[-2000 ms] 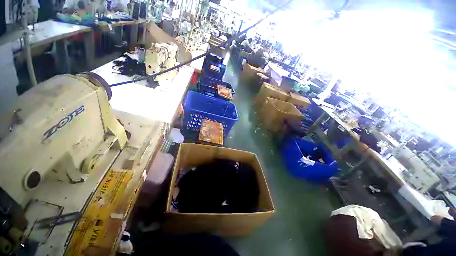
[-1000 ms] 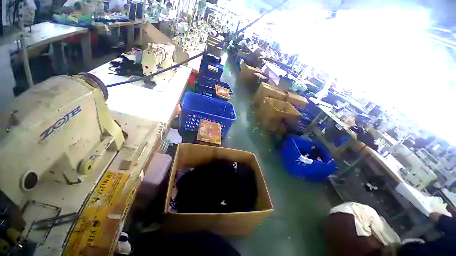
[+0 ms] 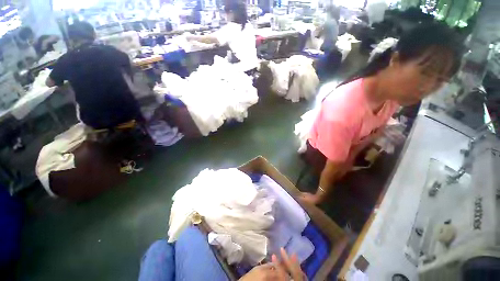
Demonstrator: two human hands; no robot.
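A heap of cream-white cloth (image 3: 225, 200) lies in and over the near side of an open brown carton (image 3: 335, 241) by my knees. Flatter pale lilac-white pieces (image 3: 284, 211) lie beside it against the blue liner (image 3: 319, 249). My left hand (image 3: 260, 273) and my right hand (image 3: 289, 267) are close together at the bottom edge, over the near end of the carton. Both are partly cut off and blurred. Some fingers are raised and spread. Whether either hand holds anything cannot be made out.
A person in a pink top (image 3: 348, 118) leans at the right, a hand at the carton's far edge. A "brother" sewing machine (image 3: 476, 203) stands on the table (image 3: 390, 225) at right. White cloth heaps (image 3: 216, 96) stand across the aisle, near a seated person in dark clothes (image 3: 98, 82).
The view has swung from the aisle, the ZOJE machine and the carton of black cloth to the cream cloth carton and the person in pink. My hands have come into view.
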